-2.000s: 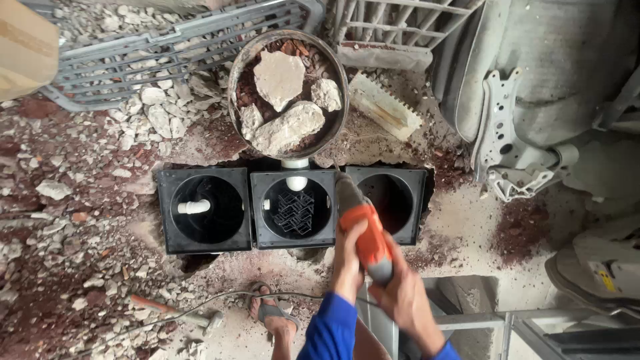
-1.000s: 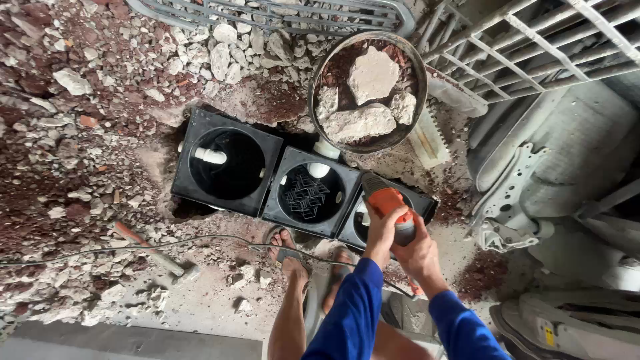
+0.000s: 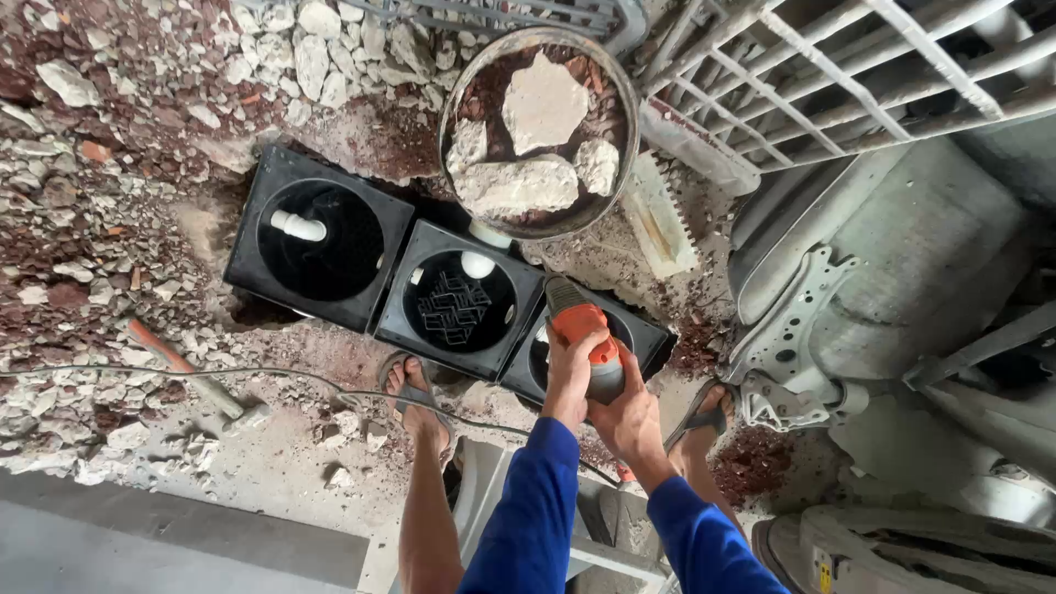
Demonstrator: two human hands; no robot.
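My left hand (image 3: 569, 367) and my right hand (image 3: 627, 412) grip an orange and grey corded power tool (image 3: 582, 326) from its two sides; its bit is hidden. The tool's front lies over the seam of two black plastic boxes with round openings, the right box (image 3: 520, 363) and the middle box (image 3: 396, 326). A white pipe end and folded black mesh show inside the middle box. The left box (image 3: 247, 247) has a white pipe elbow (image 3: 299, 226) in its opening. Above the middle box stands a round tub (image 3: 637, 124) holding concrete chunks and red soil.
Broken concrete and red rubble (image 3: 91, 247) cover the left side. A hammer (image 3: 194, 371) lies beside a power cord (image 3: 280, 371) that runs past my sandalled feet. A metal rack (image 3: 808, 74) and a notched trowel (image 3: 660, 219) are upper right, with large grey panels (image 3: 891, 239) at right.
The view has shifted and turned. Both hands stay on the power tool, which remains over the right-hand boxes. The boxes, tub and hammer show no plain move of their own.
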